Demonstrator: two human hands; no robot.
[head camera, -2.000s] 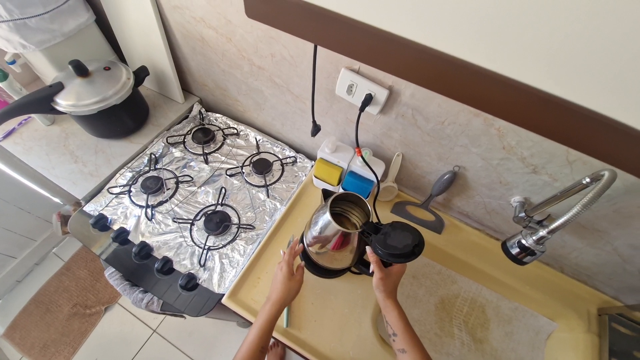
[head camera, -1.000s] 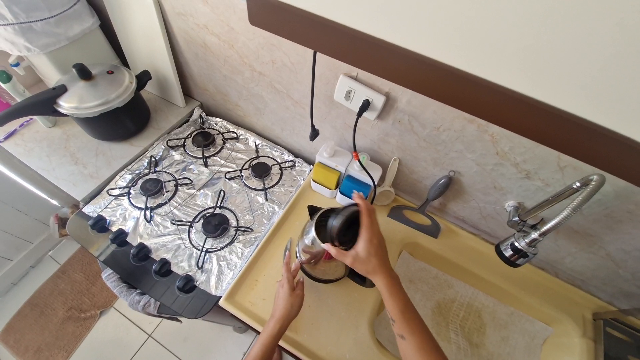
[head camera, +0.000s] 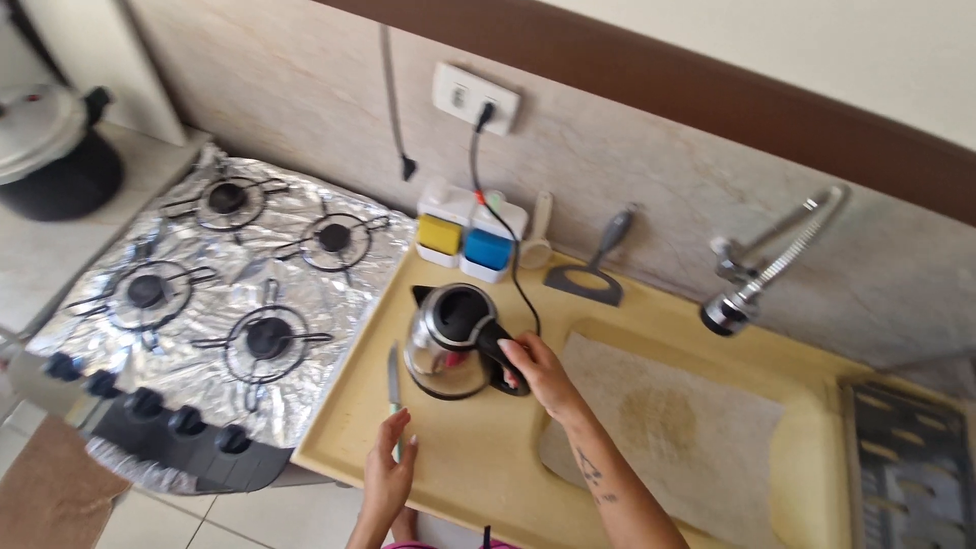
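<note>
An electric kettle (head camera: 450, 351) of shiny metal, its black lid closed, stands upright on the yellow counter (head camera: 465, 450) left of the sink basin. My right hand (head camera: 537, 377) is at the kettle's black handle, fingers around its lower part. My left hand (head camera: 390, 457) is lower left of the kettle, fingers apart, over the green handle of a knife (head camera: 393, 377) lying on the counter; whether it touches the knife I cannot tell. A black power cord (head camera: 511, 229) runs from the kettle's side up to the wall outlet (head camera: 474, 97).
A foil-covered gas stove (head camera: 305, 293) adjoins the counter on the left. Behind the kettle stand a holder with a yellow sponge (head camera: 438, 233) and a blue sponge (head camera: 488, 249), a spoon (head camera: 538, 232) and a grey utensil (head camera: 595, 278). The faucet (head camera: 751, 286) overhangs the sink (head camera: 663, 427).
The kettle's lid, open two seconds ago, is now closed. My right hand has moved from the lid to the handle. My left hand has left the kettle's side and moved down over the knife.
</note>
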